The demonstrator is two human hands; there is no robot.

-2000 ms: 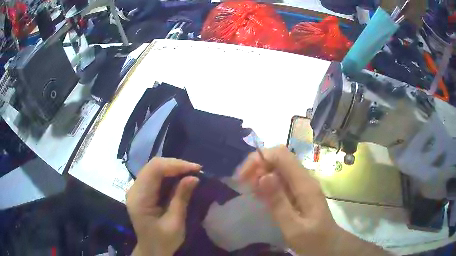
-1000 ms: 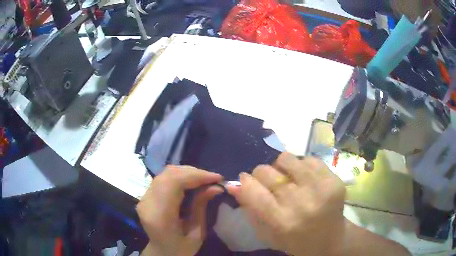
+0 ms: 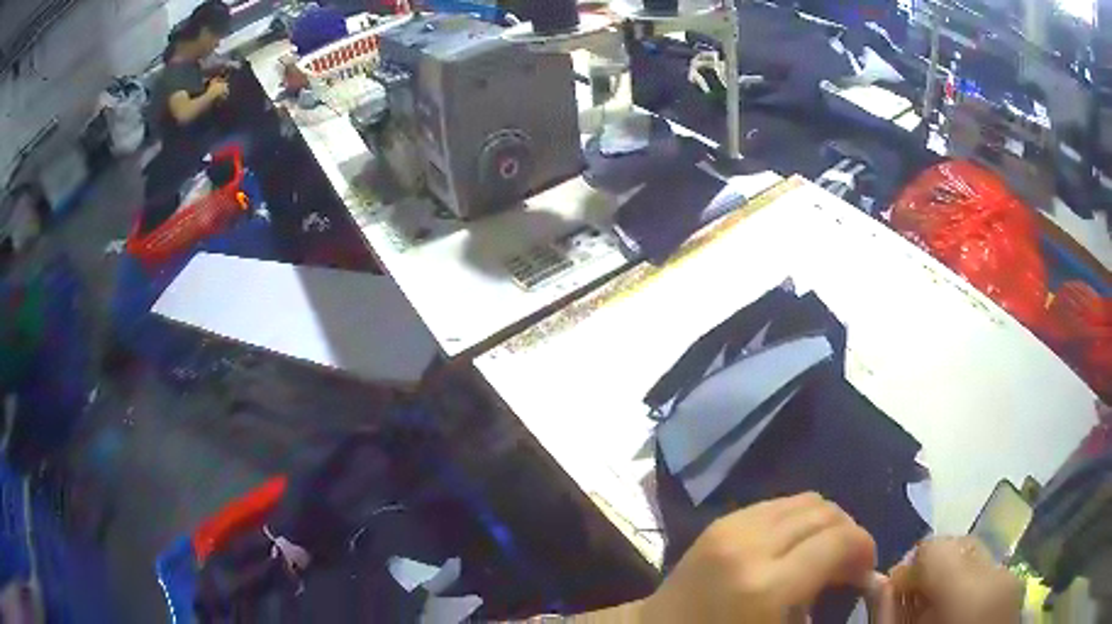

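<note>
A dark fabric panel (image 3: pixel 835 445) lies on the white table, with its near edge behind my hands. A pale blue-grey curved piece (image 3: pixel 738 402) lies on its left part, with pale slivers beside it. My left hand (image 3: pixel 774 563) is at the bottom edge of the view, fingers pinched on dark cloth. My right hand (image 3: pixel 957 585) is close beside it, fingertips bent in at the same cloth, partly cut off by the frame. A small pale bit shows between the fingertips. What lies under the fingers is hidden.
A grey motor box with a dial (image 3: pixel 500 116) stands on the neighbouring table. Red plastic bags (image 3: pixel 969 226) lie behind the table at right. A metal plate edge (image 3: pixel 1006 518) shows at lower right. A seated person (image 3: pixel 189 98) and a red basket (image 3: pixel 195 226) are far left.
The view has swung left, so the table and hands sit further right and the machine head is mostly out of view. The slim tool seen at my right hand earlier no longer shows.
</note>
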